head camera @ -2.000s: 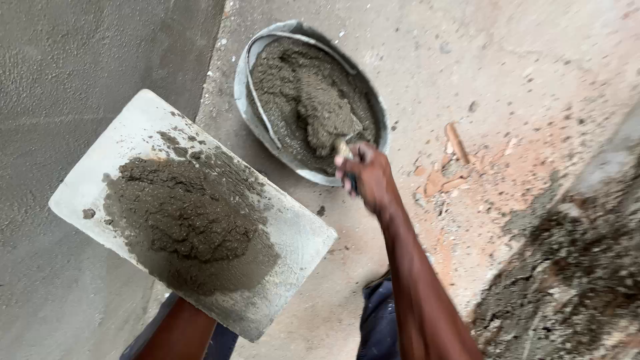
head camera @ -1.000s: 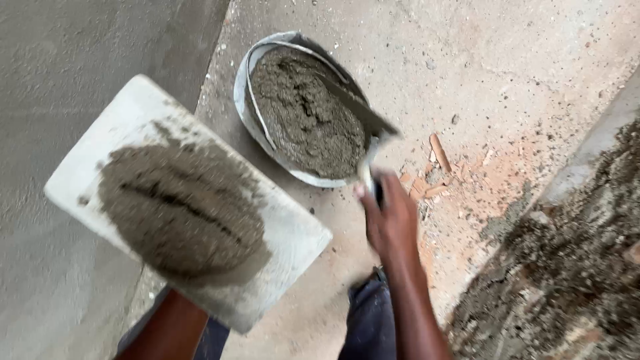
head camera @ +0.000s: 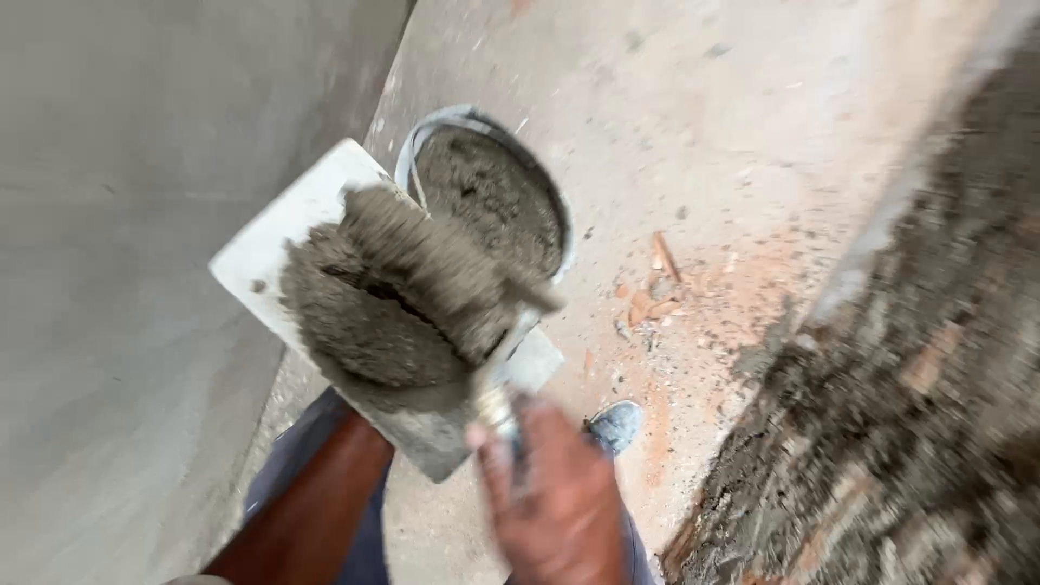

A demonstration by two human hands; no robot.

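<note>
My right hand (head camera: 552,487), blurred by motion, grips the handle of a trowel (head camera: 493,406). Its blade is mostly hidden under a load of wet mortar (head camera: 431,272) over the board. A pale plasterer's hawk (head camera: 284,219) carries more mortar (head camera: 374,341) and overlaps the near left side of a bucket. My left forearm reaches under the hawk from below; the left hand itself is hidden beneath it. The bucket (head camera: 566,260) stands on the floor beyond, holding wet mortar (head camera: 487,195) that bears a rough surface.
A smooth grey wall (head camera: 146,244) rises at the left. Broken reddish brick pieces (head camera: 654,305) and crumbs lie on the concrete floor (head camera: 731,138). Along the right runs a rough mortar-covered surface (head camera: 877,422). A mortar-stained shoe (head camera: 617,424) is near my right hand.
My right hand has moved from the bucket to over the hawk, bringing mortar on the trowel. The hawk now overlaps the bucket in view; before, the two appeared apart.
</note>
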